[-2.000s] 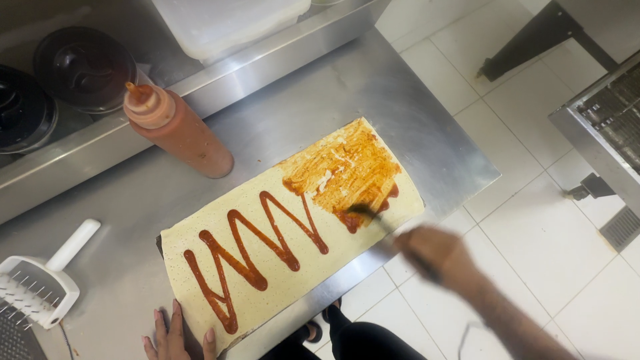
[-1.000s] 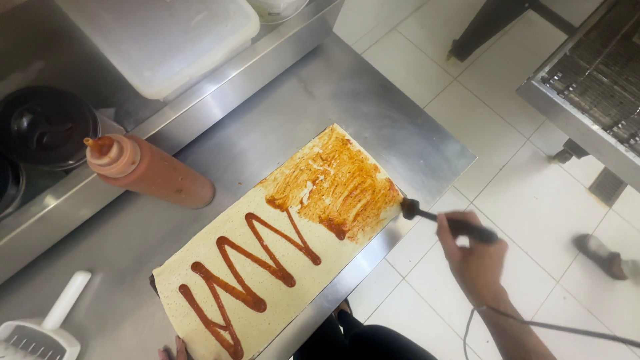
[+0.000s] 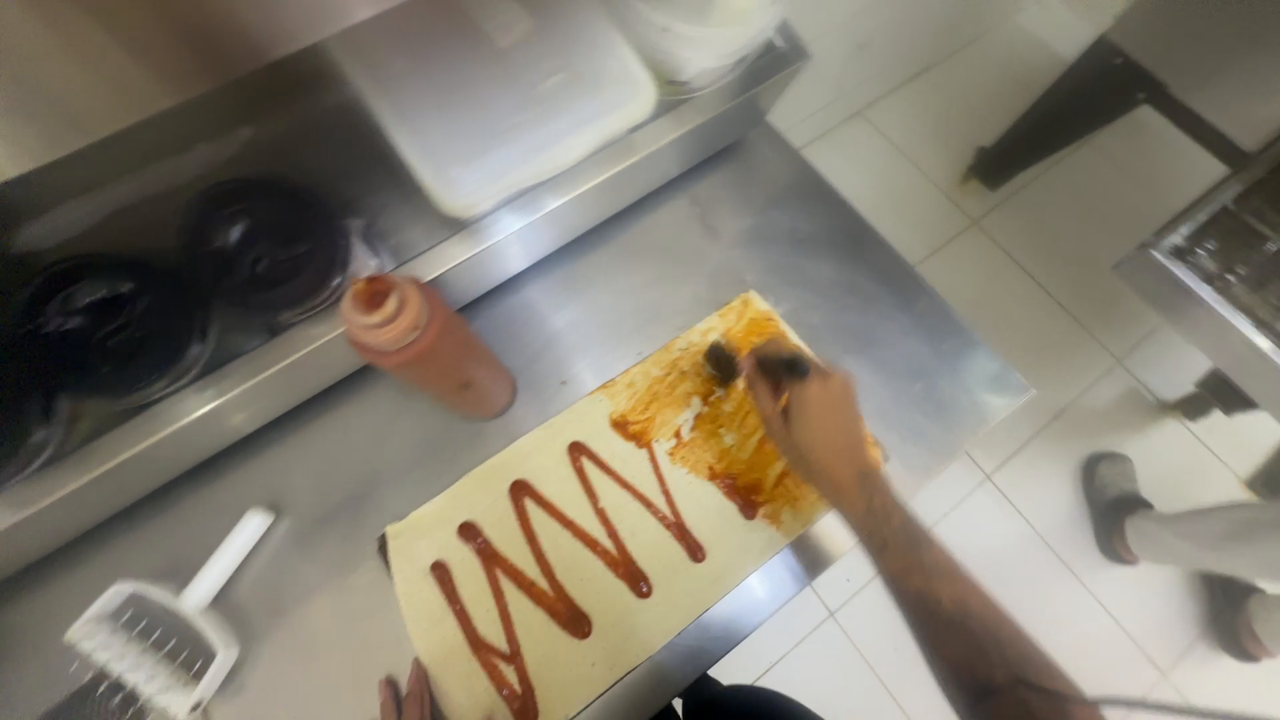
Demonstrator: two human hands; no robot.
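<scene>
A rectangular sheet of rolled dough (image 3: 540,540) lies on the steel worktop, with a zigzag of red-brown sauce on its left part and sauce smeared over its right part. My right hand (image 3: 805,400) grips a dark-handled brush (image 3: 722,362), its blurred head on the smeared area near the far edge. At the dough's lower left corner, the fingertips of my left hand (image 3: 405,692) show; the rest is out of frame. Behind the dough stands a squeeze bottle of red sauce (image 3: 430,345). On the left lies a white spiked dough docker (image 3: 165,630).
A raised steel ledge (image 3: 600,185) runs behind the worktop (image 3: 640,270), holding black-lidded containers (image 3: 265,245) and a white plastic tub (image 3: 500,110). At right are a metal rack (image 3: 1220,260), black equipment legs (image 3: 1050,115) and another person's feet (image 3: 1115,505) on the tiled floor.
My right hand has moved the brush from the dough's right edge to the smeared part near its far edge. The smear covers more of the right end than two seconds ago.
</scene>
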